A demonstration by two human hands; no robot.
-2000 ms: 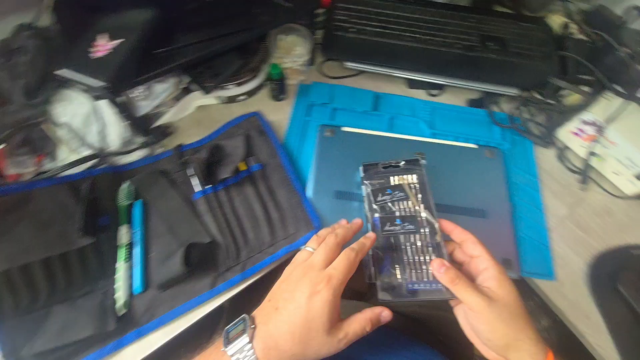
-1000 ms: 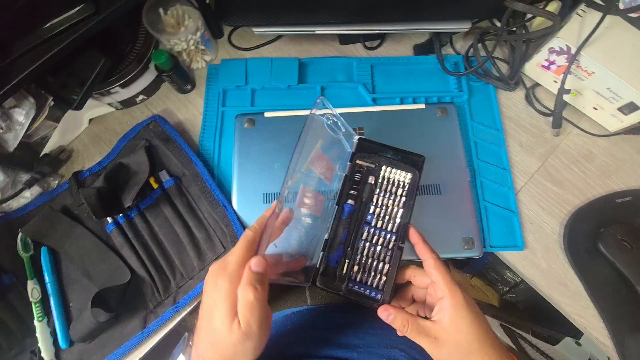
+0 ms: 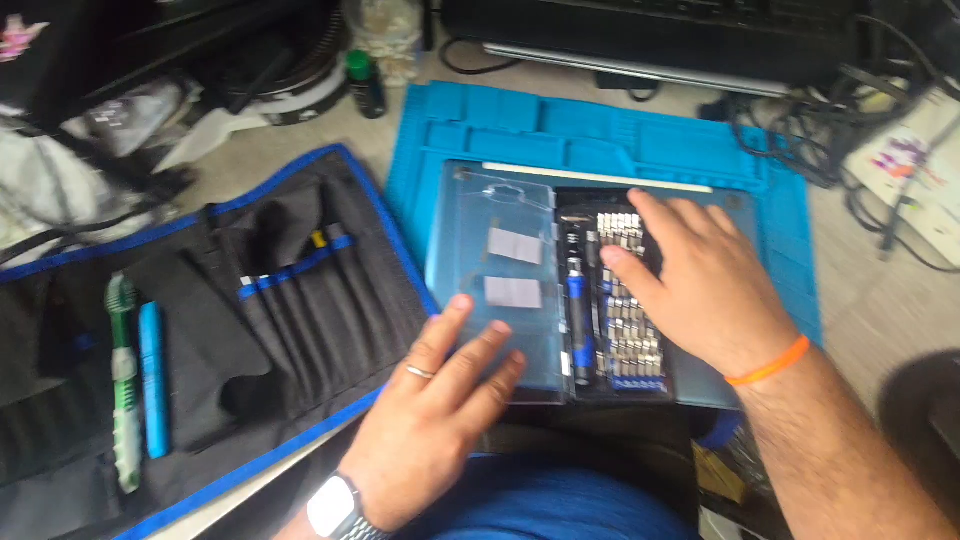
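A screwdriver bit set in a black case [image 3: 622,394] lies with its clear plastic lid [image 3: 517,352] spread out to the left, on a closed blue laptop [image 3: 705,375]. Inside are rows of metal bits and a blue-and-black screwdriver handle [image 3: 577,315]. My left hand [image 3: 431,420], with fingers spread, rests at the lower left of the lid. Over the right side of the bits lies my right hand [image 3: 697,277], its thumb and index finger apart and near the bits; whether it touches them I cannot tell. Beneath the laptop is a light-blue silicone work mat [image 3: 562,120].
On the left lies an unrolled black tool pouch with blue edging [image 3: 300,420], holding a green toothbrush [image 3: 124,382] and a blue stick-shaped tool [image 3: 154,382]. A green-capped bottle [image 3: 366,86], a keyboard [image 3: 637,37] and tangled cables [image 3: 795,135] lie behind.
The bit set was closed in my hands two seconds ago, then held with its lid part-open. Now it lies open flat on the laptop, and my right hand has moved over the bits.
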